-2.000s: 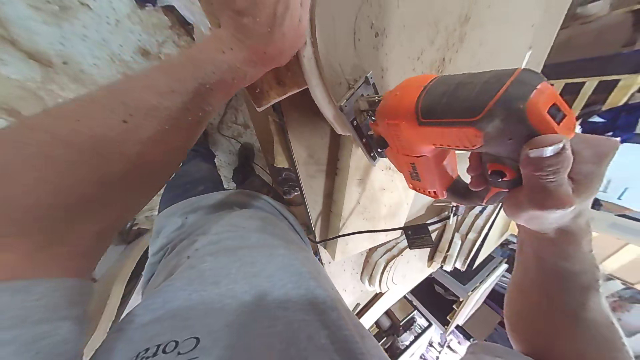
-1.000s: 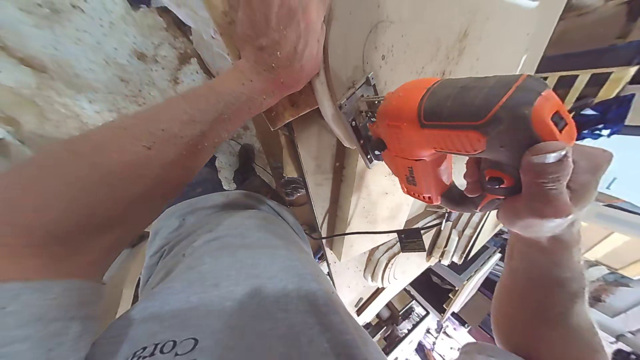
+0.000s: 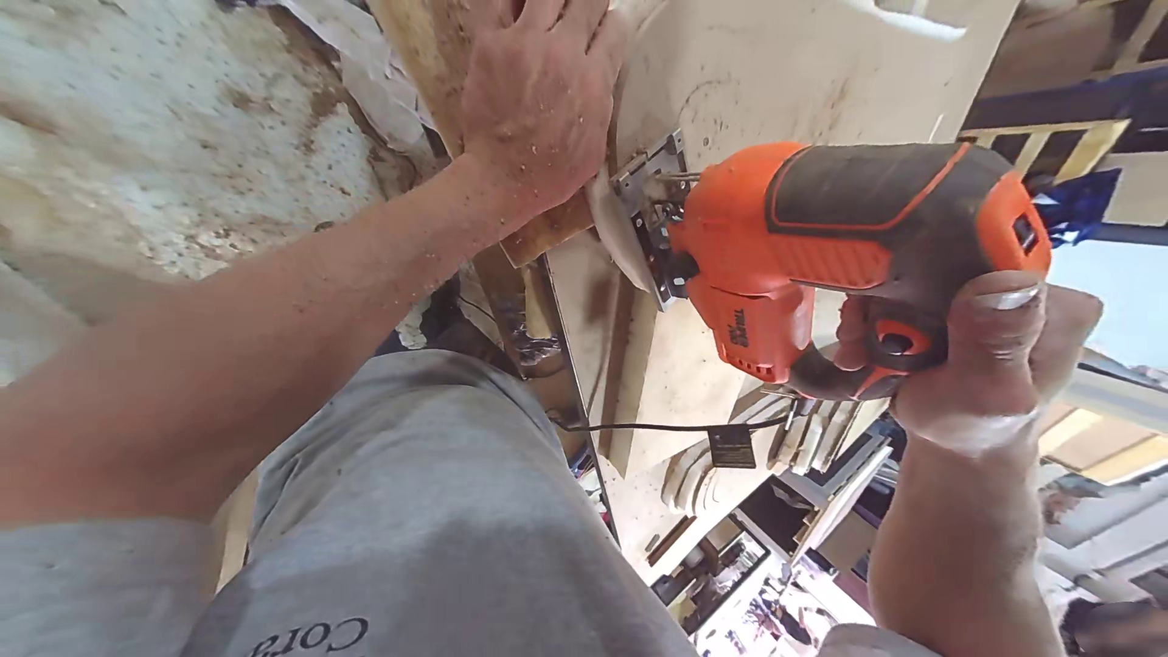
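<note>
My right hand point(image 3: 985, 365) grips the rear handle of an orange and black jigsaw point(image 3: 821, 219). The jigsaw's metal base plate point(image 3: 652, 219) rests against the curved edge of a pale wooden board point(image 3: 785, 82); the blade is hidden. My left hand point(image 3: 543, 100) lies on the wood at the top, left of the base plate, its fingertips cut off by the frame's edge. Below that hand is the end of a brown wooden piece point(image 3: 547, 233). A narrow curved strip of wood point(image 3: 616, 228) runs beside the base plate.
A black cord with a tag point(image 3: 732, 446) crosses the workbench point(image 3: 630, 502) under the jigsaw. Several curved wooden pieces point(image 3: 812, 433) lie near it. Wooden slats point(image 3: 1086, 146) and a blue item point(image 3: 1086, 205) are at the right. A stained pale surface point(image 3: 182, 137) fills the upper left.
My left hand has shifted a little to the right along the wood, nearer the jigsaw. The jigsaw stays in my right hand, with little plain movement.
</note>
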